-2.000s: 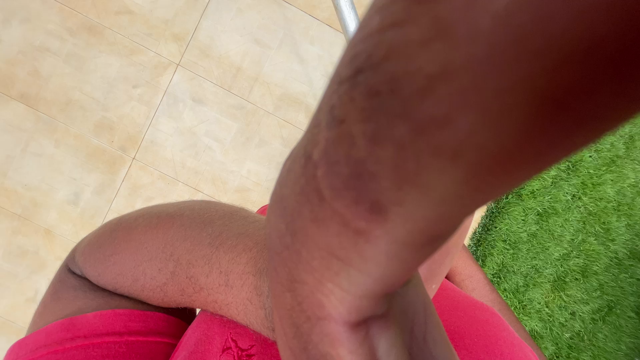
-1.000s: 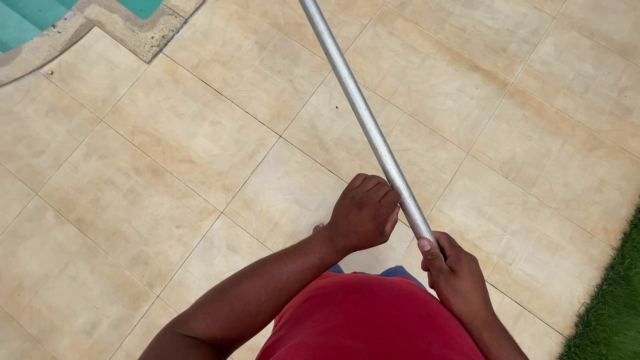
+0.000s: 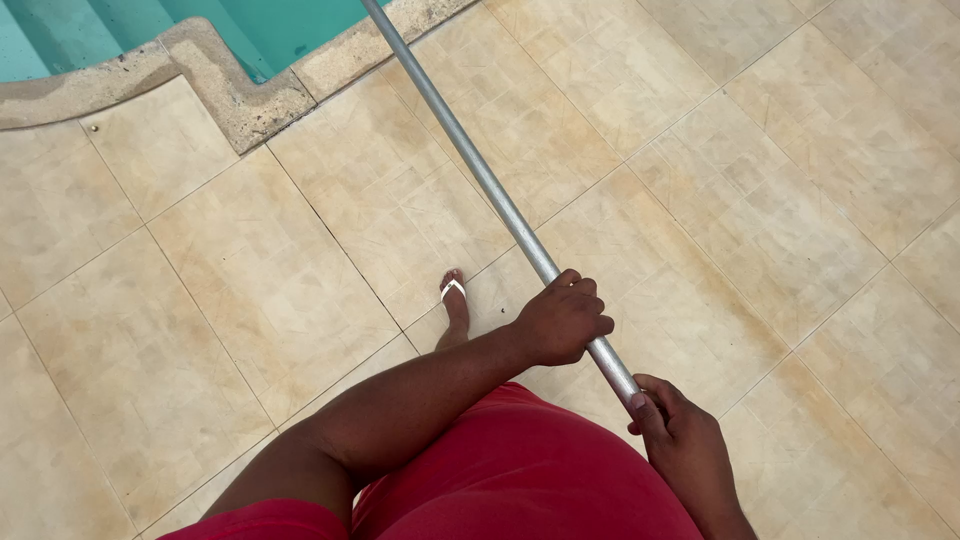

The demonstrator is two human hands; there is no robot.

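A long silvery metal pole [image 3: 480,169] slants from the top of the head view, over the pool's edge, down to my hands in front of my red shirt. My left hand [image 3: 564,319] is wrapped around it a little above its lower end. Below and to the right, my right hand [image 3: 679,424] grips the lower end, thumb lying along the metal. The pole's far end lies outside the view.
Pool water [image 3: 300,30] with pale steps [image 3: 67,34] lies at the upper left, bordered by a stone coping [image 3: 202,82]. Beige floor tiles [image 3: 300,247] surround me. My foot in a white flip-flop [image 3: 452,288] stands on them left of the pole.
The view has swung from my arm and the grass to the tiles and pool. Since one second ago, more of the pool shows at the upper left. Both hands remain on the pole.
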